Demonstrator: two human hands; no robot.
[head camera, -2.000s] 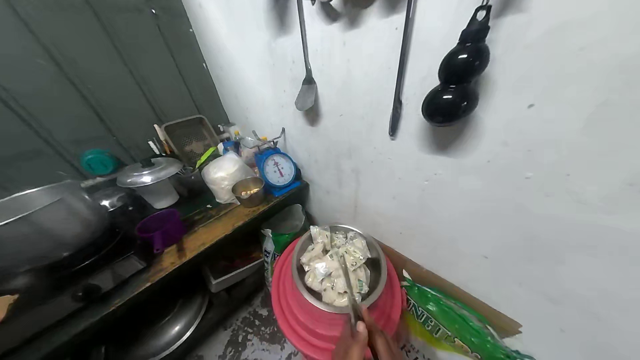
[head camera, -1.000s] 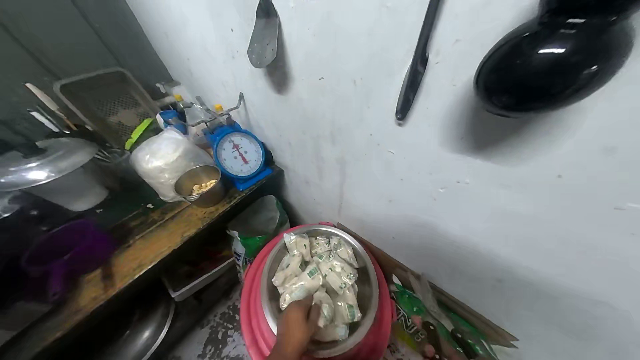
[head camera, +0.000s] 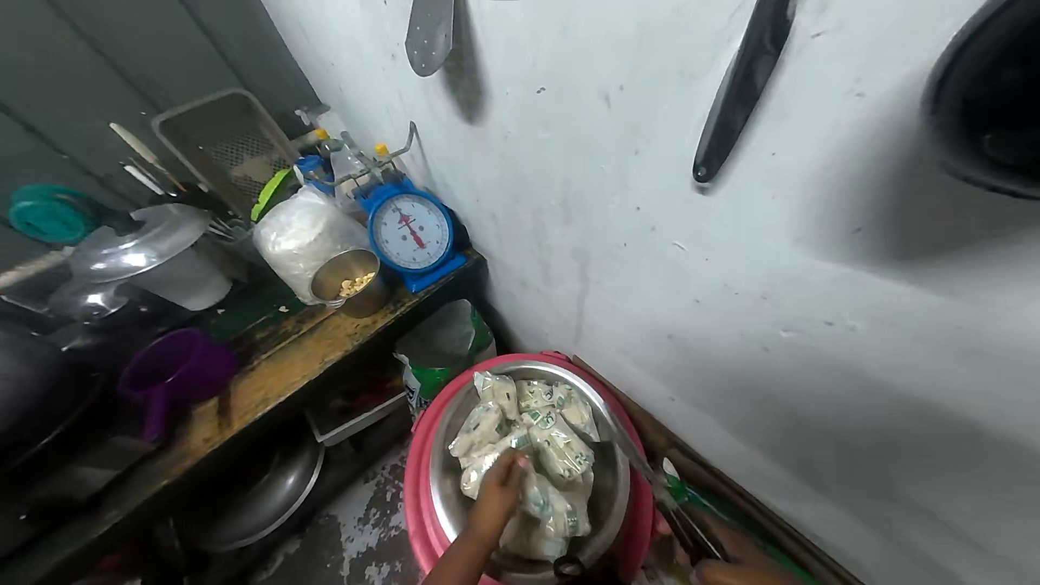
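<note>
A steel bowl (head camera: 443, 487) holds several clear plastic packets (head camera: 561, 447) of a pale food, with green print. My left hand (head camera: 500, 487) reaches into the bowl, its fingers closed on one packet near the middle. At the lower right, my right hand (head camera: 723, 561) is blurred and partly cut off by the frame edge. It grips what looks like a knife (head camera: 638, 455), its blade slanting up and left over the bowl's right rim. Under the bowl is a round pinkish-red plastic container (head camera: 418, 487).
Left of the bowl, a wooden bench (head camera: 276, 366) bears a blue dial scale (head camera: 413, 231), a small metal pot (head camera: 349, 284), a plastic bag (head camera: 301, 236) and a purple dipper (head camera: 179, 370). Utensils hang on the white wall (head camera: 569, 203). A green-and-white sack (head camera: 447, 349) stands behind the bowl.
My right hand and the blade, over the packets two seconds ago, are now at the bowl's right side. My left hand stays among the packets since one second ago. The view has moved closer.
</note>
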